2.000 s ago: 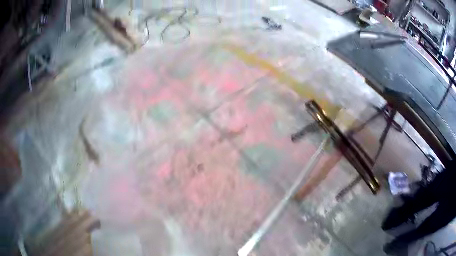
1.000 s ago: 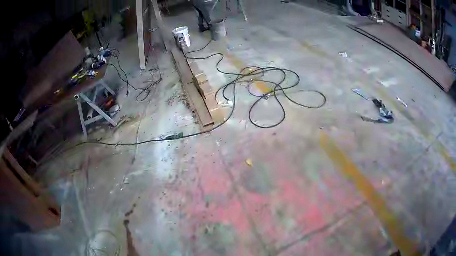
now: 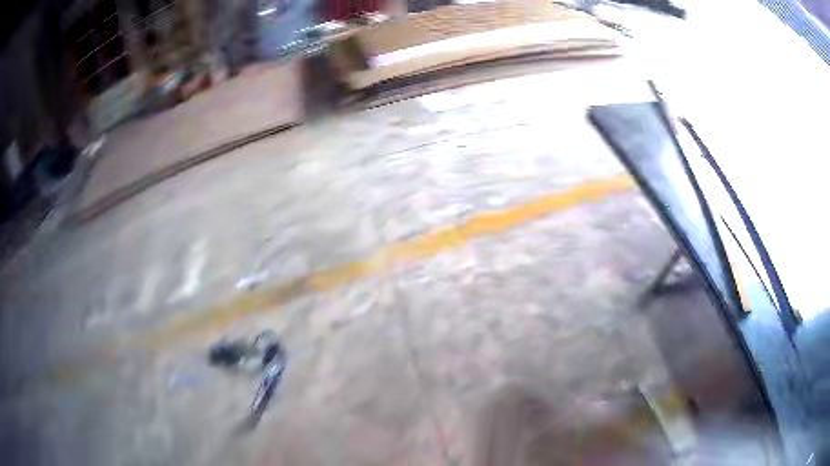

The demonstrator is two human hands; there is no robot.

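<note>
Neither of my hands is in the picture. The concrete floor (image 3: 346, 346) lies in front of me, with a yellow line (image 3: 437, 240) running across it. A small dark object with a bluish, elongated part (image 3: 266, 390) lies on the floor at the lower left; it is too blurred to name. A dark flat surface like a tabletop (image 3: 669, 173) stands at the right, with thin long strips lying on it.
Large brown sheets (image 3: 200, 136) lie flat at the upper left. More stacked sheets (image 3: 491, 32) lie at the top centre. A blurred brown shape (image 3: 519, 428) is at the bottom. Bright light washes out the upper right.
The view has swung to the right. The looped cable, bucket and sawhorse have left the picture; the dark surface is in view again, and the small floor object now appears at the lower left.
</note>
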